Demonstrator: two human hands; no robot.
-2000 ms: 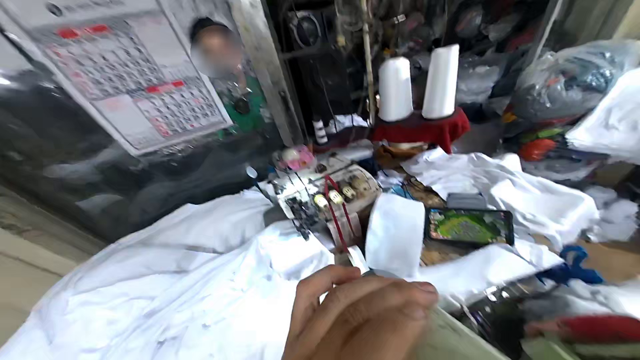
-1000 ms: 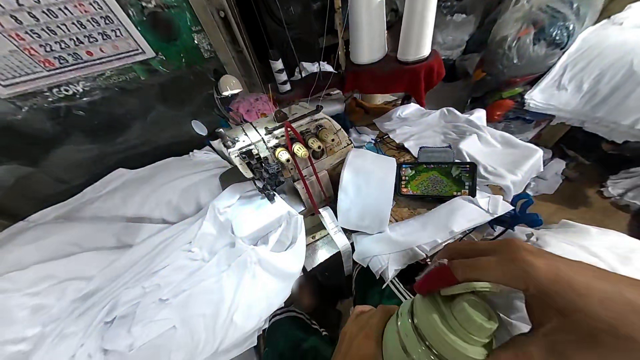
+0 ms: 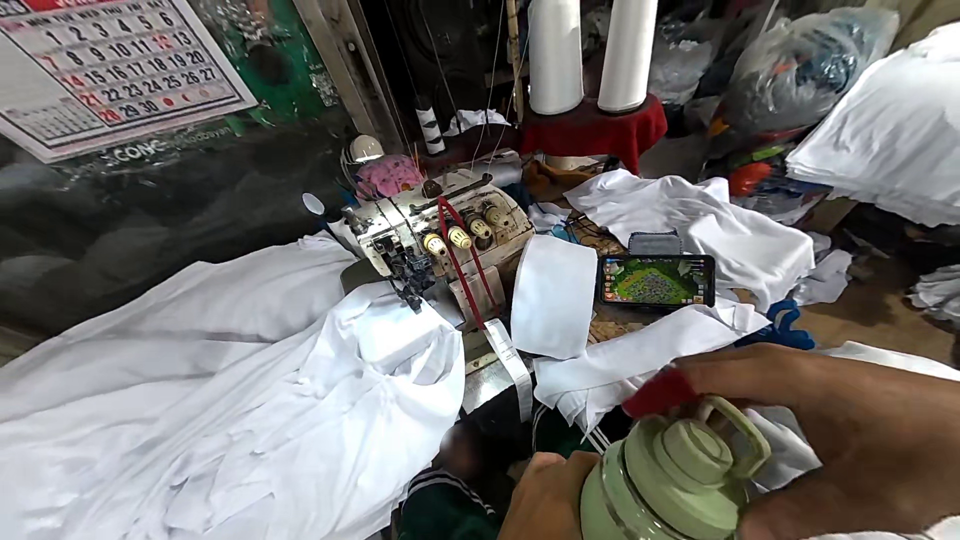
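Observation:
A pale green bottle with a looped lid stands at the bottom right, between my hands. My left hand wraps its left side. My right hand is at the lid's right side, a red wrapping around one fingertip; its palm side is hidden, so its hold on the lid is unclear. Beyond them is an overlock sewing machine with a red band looped over it, white fabric under its presser area, a strip of white labels and a white fabric panel.
A smartphone showing a game leans beside blue-handled scissors. White thread cones stand on red cloth behind. Stacked white fabric and a clear plastic bag are at the right. A calendar hangs upper left.
Two seconds ago one hand was raised at the bottom centre and no bottle showed. Both hands and the green bottle are now at the lower right. The view has shifted closer to the machine.

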